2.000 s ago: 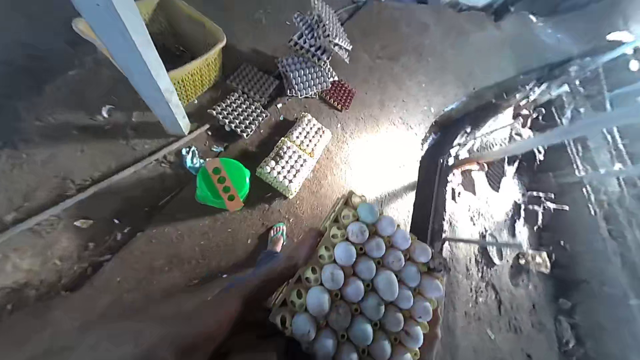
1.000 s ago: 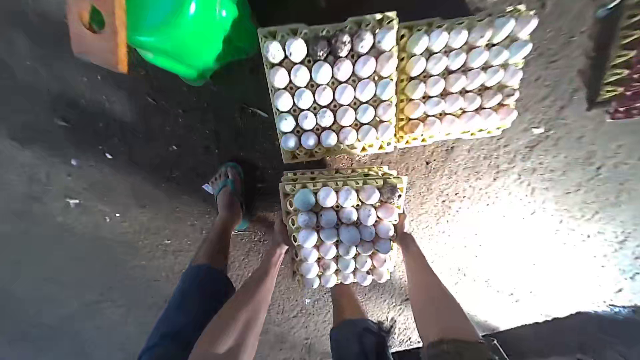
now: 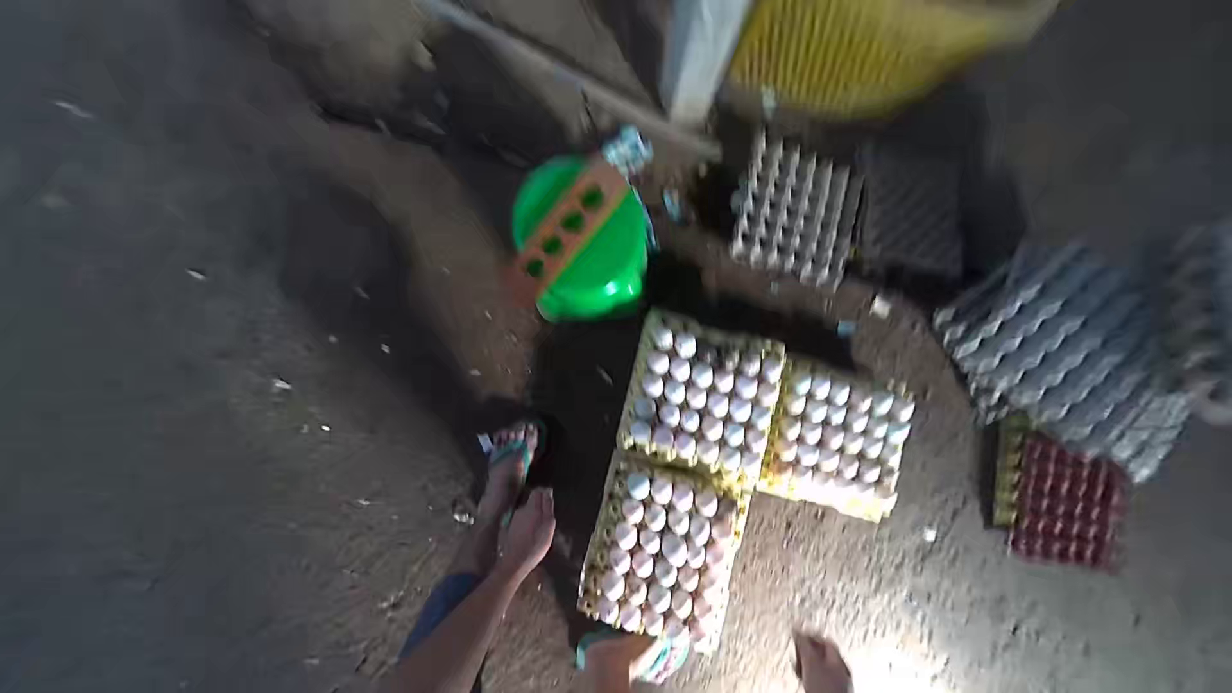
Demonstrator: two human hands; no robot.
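Observation:
Three stacks of filled egg trays rest on the dirt floor: one upper left (image 3: 707,395), one upper right (image 3: 837,438), and a near one (image 3: 664,553) touching the upper left stack. My left hand (image 3: 529,529) is left of the near stack, apart from it and holding nothing. Beyond the near stack's right side, my right hand (image 3: 823,659) hangs at the bottom edge, partly cut off and blurred, with nothing seen in it. My sandalled feet show at the left and under the near stack's lower edge.
A green plastic container (image 3: 582,279) with an orange holed bar across it sits beyond the trays. Grey egg trays (image 3: 794,212) lie farther back, more grey trays (image 3: 1068,346) and red trays (image 3: 1068,500) at right. A yellow basket (image 3: 847,58) stands beside a post (image 3: 703,58).
The egg tray stack that both hands held a second ago now rests on the floor against another stack. Both hands have let go and moved apart. The view has shifted and widened.

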